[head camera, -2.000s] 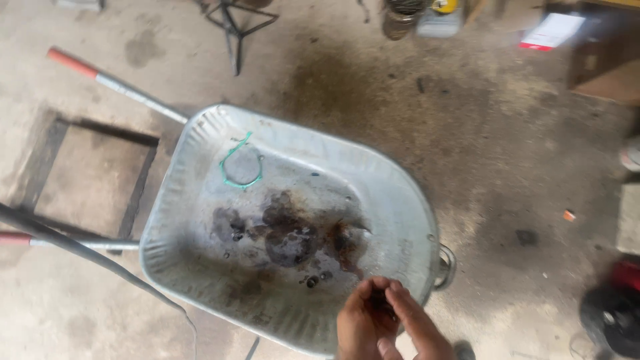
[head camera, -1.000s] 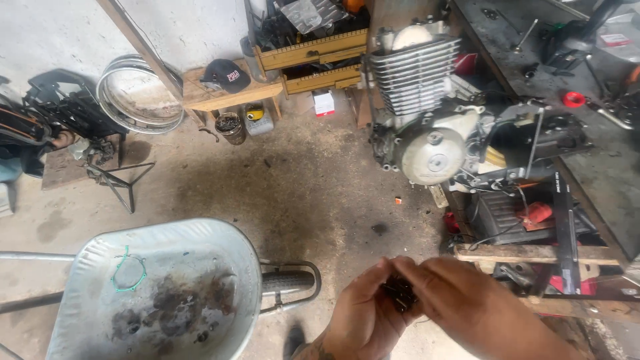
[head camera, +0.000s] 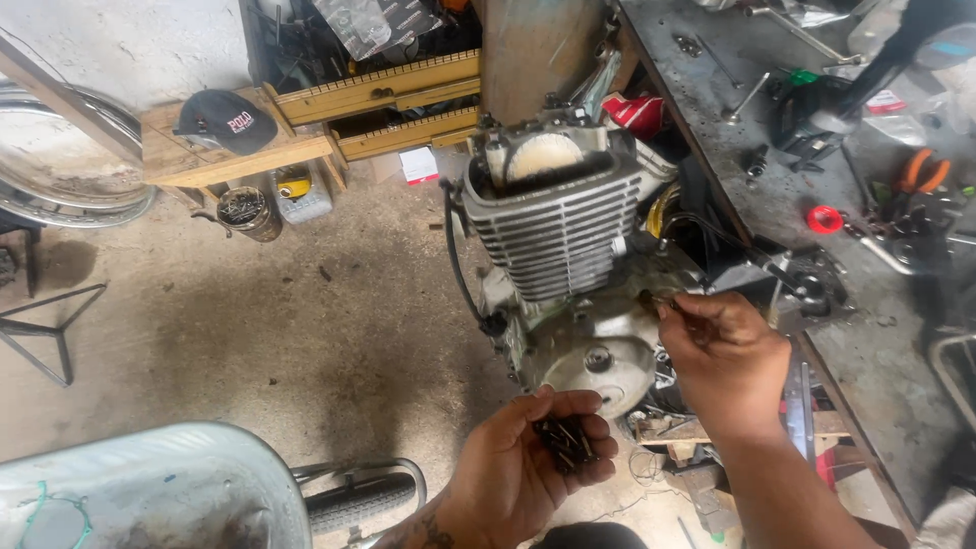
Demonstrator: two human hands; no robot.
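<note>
My left hand (head camera: 534, 457) is cupped palm up below the engine, holding a pile of dark bolts (head camera: 566, 444). My right hand (head camera: 720, 343) pinches a small bolt (head camera: 665, 302) between thumb and fingers, at the upper right edge of the round side cover (head camera: 564, 343). Whether the bolt sits in a hole cannot be told. The motorcycle engine (head camera: 553, 229) stands upright, its finned cylinder above the cover and a pale toothed gear (head camera: 544, 156) showing at its top.
A metal workbench (head camera: 877, 343) with pliers (head camera: 921, 171), a red ring (head camera: 824, 219) and loose tools runs along the right. At lower left is a wheelbarrow (head camera: 152, 450) with a green gasket (head camera: 85, 526). A wooden bench (head camera: 164, 156) bears a cap (head camera: 225, 122).
My hands were together over the wheelbarrow, then beside it; now they are apart at the engine. The right hand has moved up to the cover with a bolt. The view has swung right.
</note>
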